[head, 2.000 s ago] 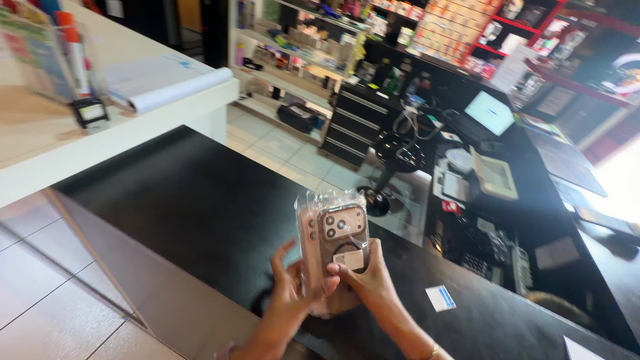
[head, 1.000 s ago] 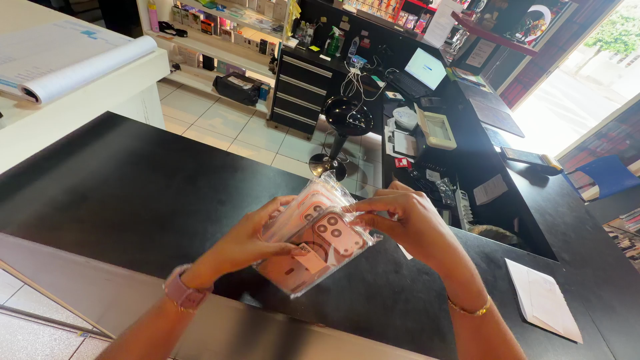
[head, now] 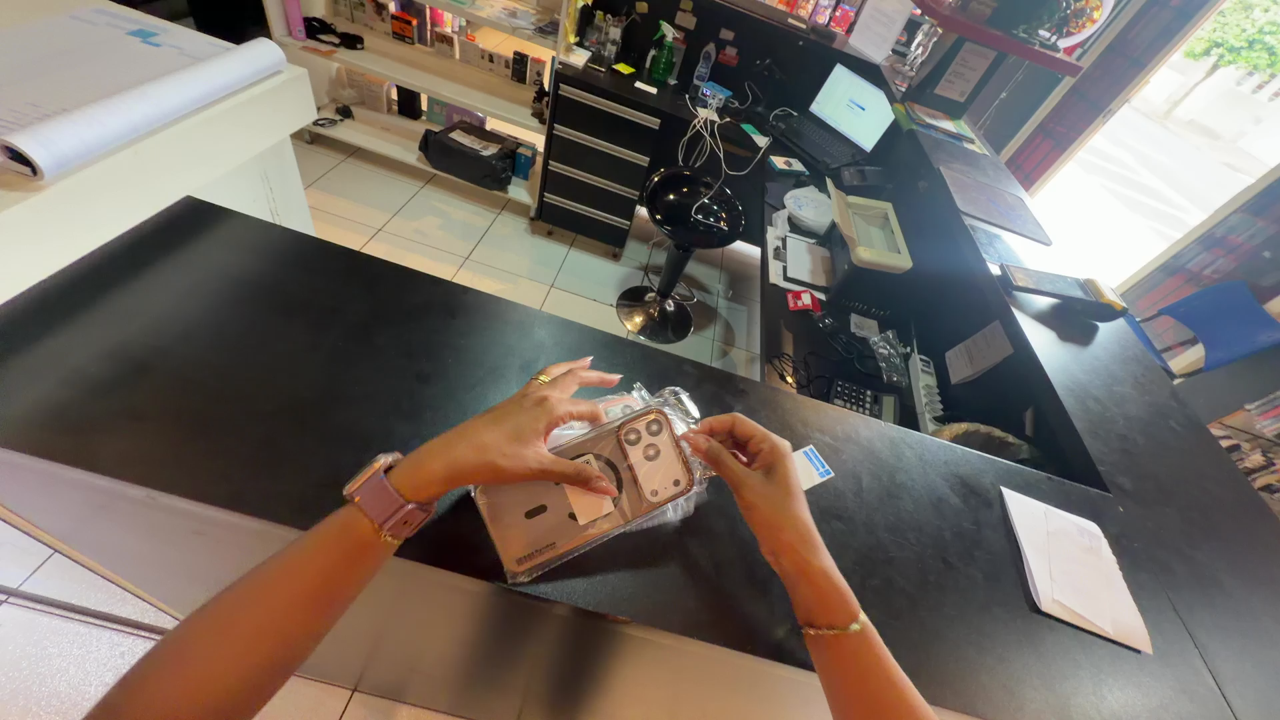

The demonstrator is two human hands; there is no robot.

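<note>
A stack of phone cases in clear plastic bags [head: 555, 510] rests on the black counter [head: 300, 330], tilted, near its front edge. The top case is pinkish and see-through, with a camera surround at its upper right and a small pale sticker on its back. My left hand [head: 540, 430] lies over the stack, thumb pressed on the sticker and fingers over the far edge. At the camera end, my right hand [head: 745, 465] pinches the edge of the plastic between thumb and fingertips. Just beyond my right hand lies a small white and blue card [head: 812, 467].
Folded white papers [head: 1075, 570] lie at the right of the counter. A large paper pad [head: 140, 90] sits on the white counter at left. Behind are a black bar stool [head: 690, 215], a drawer unit [head: 597, 150], a laptop [head: 850, 110] and a calculator [head: 864, 400].
The bagged cases, held up above the counter earlier, now lie lower, on it. My left hand has spread over the top of the stack. My right hand has moved off the case's top to its edge.
</note>
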